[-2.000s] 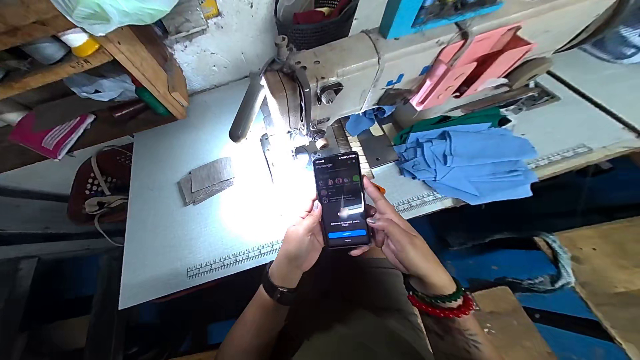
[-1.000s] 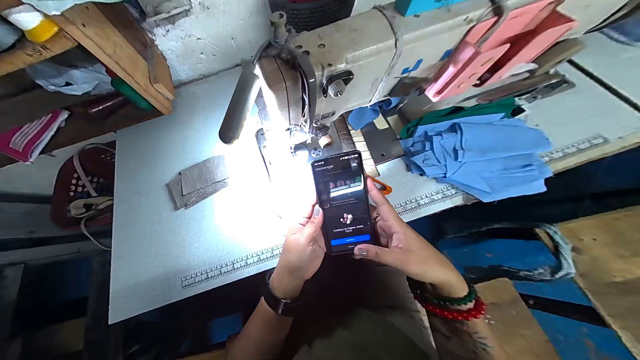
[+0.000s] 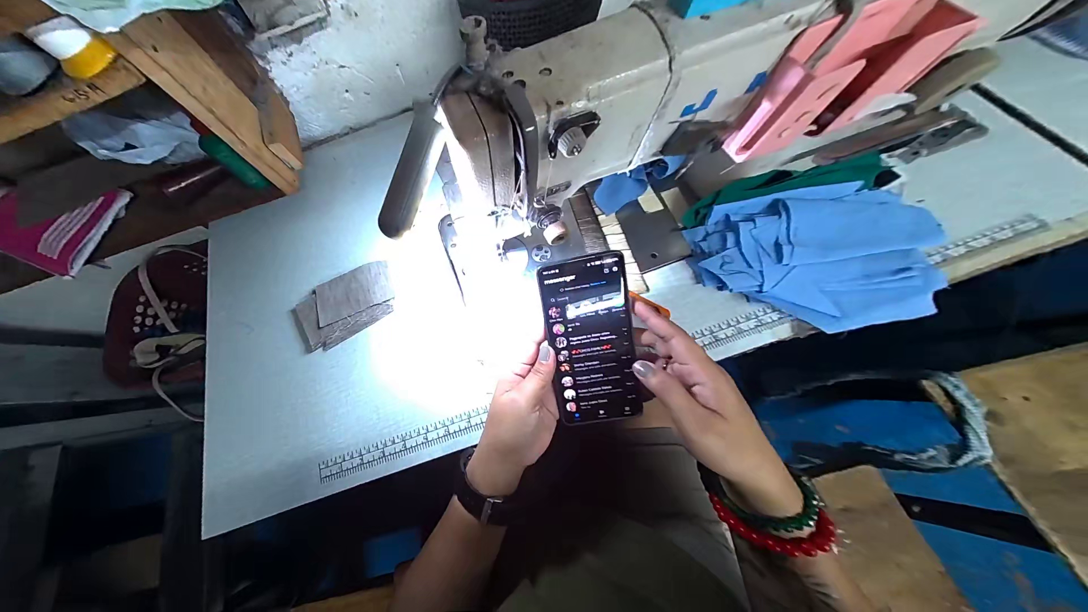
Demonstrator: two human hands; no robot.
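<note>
A black smartphone (image 3: 591, 340) with a lit screen showing a list is upright between my hands, in front of the sewing machine (image 3: 586, 93). My left hand (image 3: 523, 412) grips its lower left edge, thumb along the side. My right hand (image 3: 701, 395) holds the right edge, its thumb by the lower part of the screen. Behind the phone's top lies the brightly lit needle area. Grey fabric pieces (image 3: 348, 306) lie stacked on the white machine table (image 3: 272, 399), left of the phone. Blue fabric (image 3: 816, 255) is heaped to the right, with green fabric (image 3: 790, 183) behind it.
A lamp (image 3: 410, 174) hangs beside the machine head. A measuring tape strip (image 3: 399, 446) runs along the table's front edge. Pink holders (image 3: 850, 76) are on the machine's right. A wooden shelf (image 3: 204, 93) stands at upper left, with a dark red basket (image 3: 157, 314) below it.
The phone's screen has changed from a dialog with a blue button to a list. Both hands still hold the phone. My right thumb has moved up from the phone's bottom edge since one second ago.
</note>
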